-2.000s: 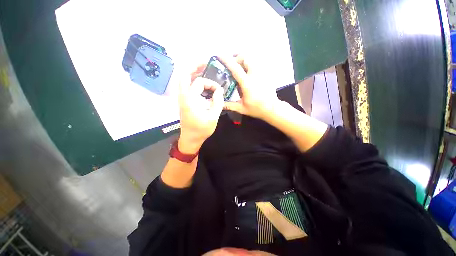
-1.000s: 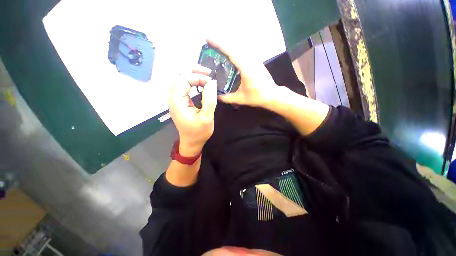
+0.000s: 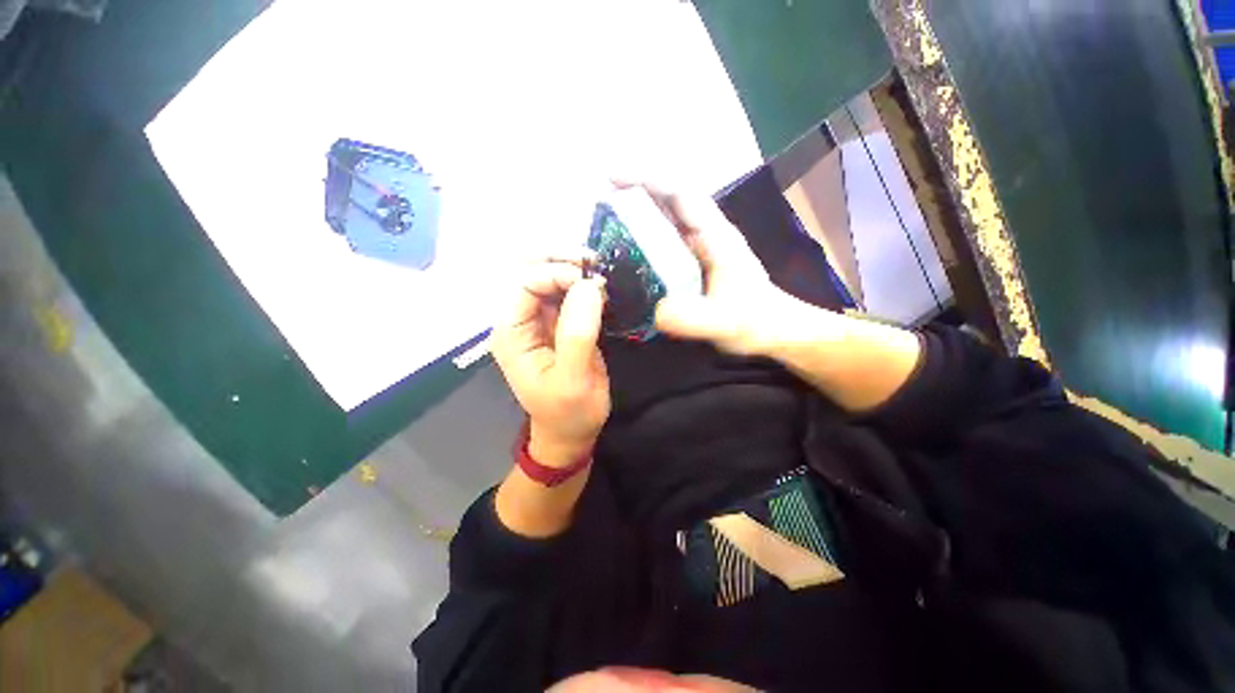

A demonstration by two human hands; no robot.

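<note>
My right hand [image 3: 718,291] holds a palm-sized device with a green circuit board [image 3: 642,260] and a dark area on it. The device is tilted, its board side facing my left hand. My left hand [image 3: 558,355], with a red wristband, has thumb and fingertips pinched on a small dark piece [image 3: 593,271] at the board's left edge. What the piece is cannot be told. A blue-grey back cover [image 3: 396,210] with a dark round centre lies on the white sheet. A darker housing part shows beneath its left side, and dark wire loops over it.
The white work sheet [image 3: 271,203] lies on the green bench top [image 3: 217,393]. At the right is a worn, paint-chipped metal edge [image 3: 964,176] beside a green glossy surface [image 3: 1084,176]. A cardboard box [image 3: 68,636] stands on the grey floor at lower left. Crumpled clear plastic shows at top left.
The device in my right hand has tipped more on edge. My left fingertips have closed in from beside the board to its edge. The view has shifted; the back cover lies as before.
</note>
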